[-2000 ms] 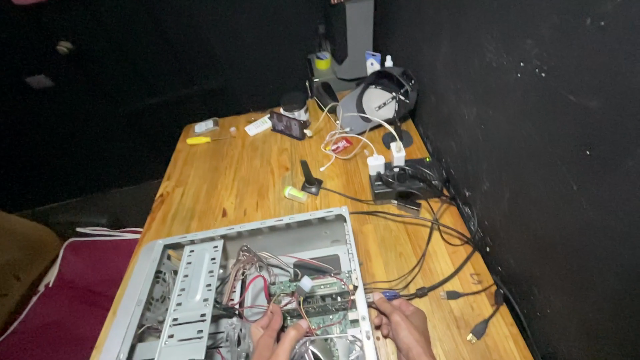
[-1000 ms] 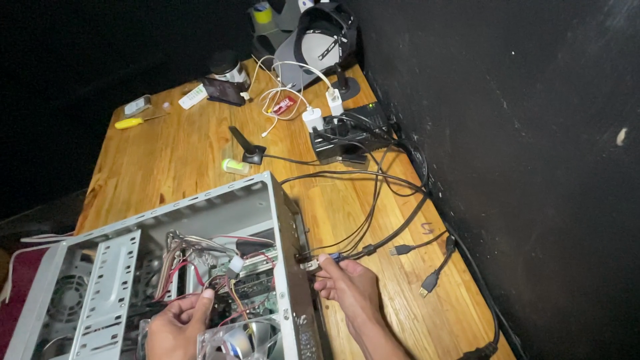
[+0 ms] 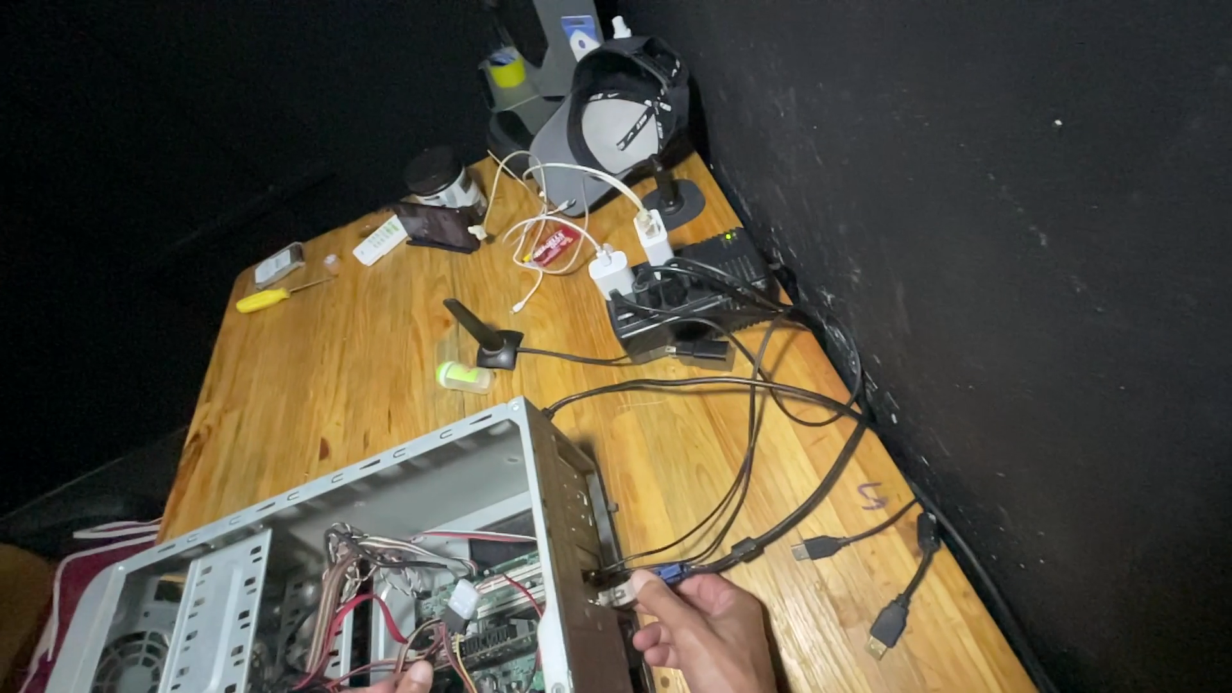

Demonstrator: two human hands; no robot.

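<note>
An open desktop computer case lies on its side at the bottom of the view, with a bundle of wires and a green motherboard inside. My right hand is at the back of the case, thumb and fingers closed on a blue cable connector beside the rear ports. Of my left hand only fingertips show at the bottom edge, among the wires; whether they grip one is hidden. A white plastic plug sits above the board.
Black cables run from the case to a black power unit with white chargers. Loose USB plugs lie at right. An antenna, small bottle, yellow screwdriver, phone and cap are farther back. A dark wall borders the table.
My left hand has moved down, mostly out of view. My right hand stays at the blue connector behind the case.
</note>
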